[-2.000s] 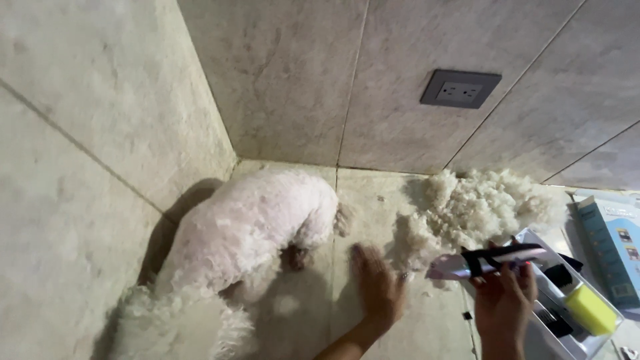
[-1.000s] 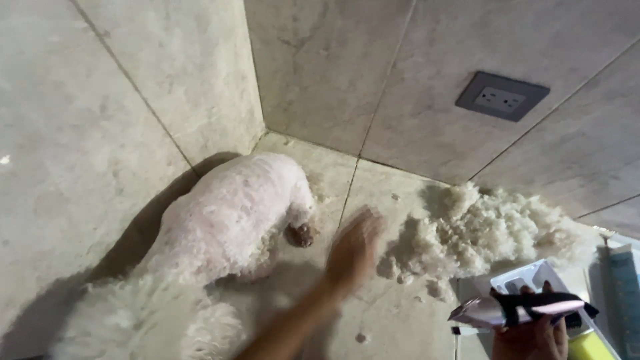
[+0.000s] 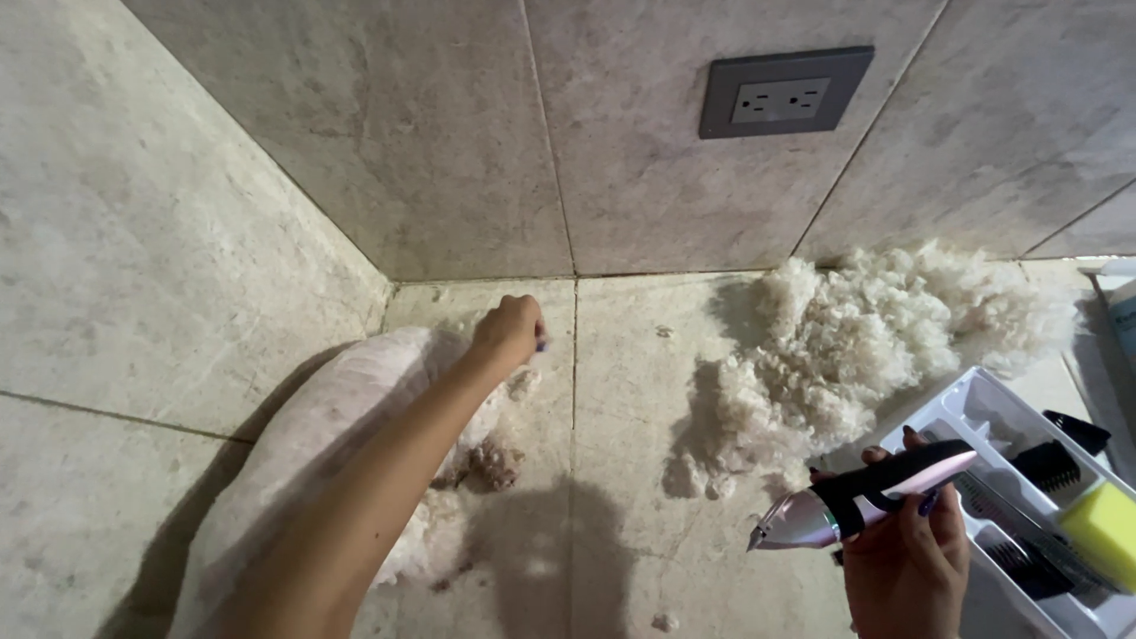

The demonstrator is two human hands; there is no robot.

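Observation:
A dog with a closely clipped back (image 3: 328, 426) lies or stands along the left wall, largely behind my left forearm. Past its rump, near the wall corner, my left hand (image 3: 513, 333) is bent with curled fingers; whether it grips any fur cannot be told. My right hand (image 3: 914, 550) holds a pink and black cordless pet clipper (image 3: 865, 497), its blade pointing left. Beyond the clipper lies a large heap of cut curly white fur (image 3: 870, 337) on the tiled floor. One of the dog's brownish paws (image 3: 495, 466) shows beside my forearm.
At right, a white plastic tray (image 3: 967, 382) holds black guide combs (image 3: 1047, 466), a metal comb and a yellow sponge-like block (image 3: 1105, 532). A blue and white box (image 3: 1123, 311) is partly visible at the right edge. A power outlet (image 3: 781, 99) is set in the tiled wall. Small tufts dot the floor.
My left hand has moved from the open floor right of the dog to beside its rump, its forearm now across the body. The clipper stays in my right hand. The view has shifted.

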